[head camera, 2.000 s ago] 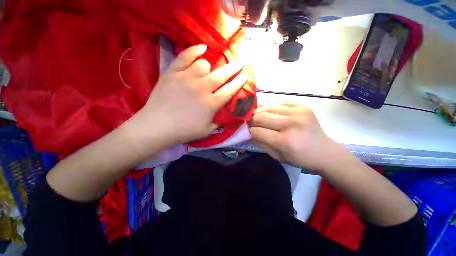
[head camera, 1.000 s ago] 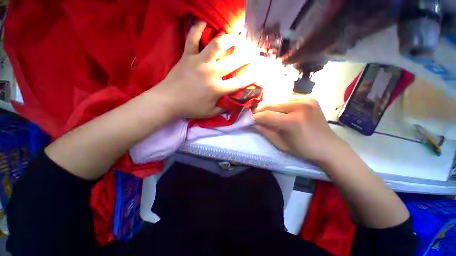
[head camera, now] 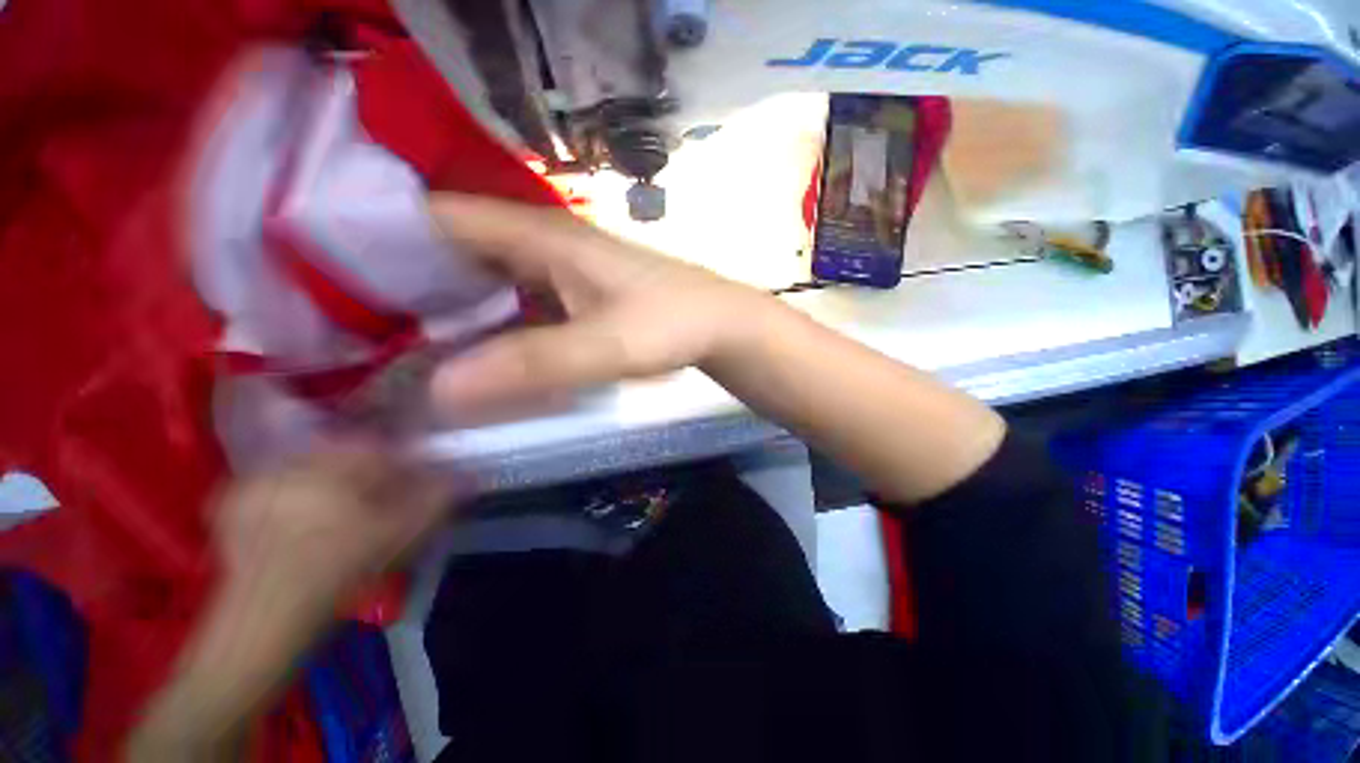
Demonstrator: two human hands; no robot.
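The red garment (head camera: 90,283) lies in large folds at the left of the table. Its pale lining (head camera: 246,194), with red seam lines, is turned up and blurred by motion. My left hand (head camera: 321,522) is blurred at the lining's lower edge; its fingertips are not clear. My right hand (head camera: 582,306) is at the lining's right side, thumb and fingers spread apart, fingertips blurred against the cloth. The needle area glares at the white sewing machine (head camera: 895,67), behind my right hand; red cloth reaches up to it.
A lit smartphone (head camera: 862,201) lies right of the needle on a red piece. Green-and-yellow snips (head camera: 1081,251) and a tray of metal parts (head camera: 1198,268) are farther right. A blue crate (head camera: 1223,596) stands below the table at the right. A control panel (head camera: 1275,105) is at upper right.
The view has turned to the right. Both hands have moved left, away from the needle area, and the cloth at them has been turned so more pale lining shows.
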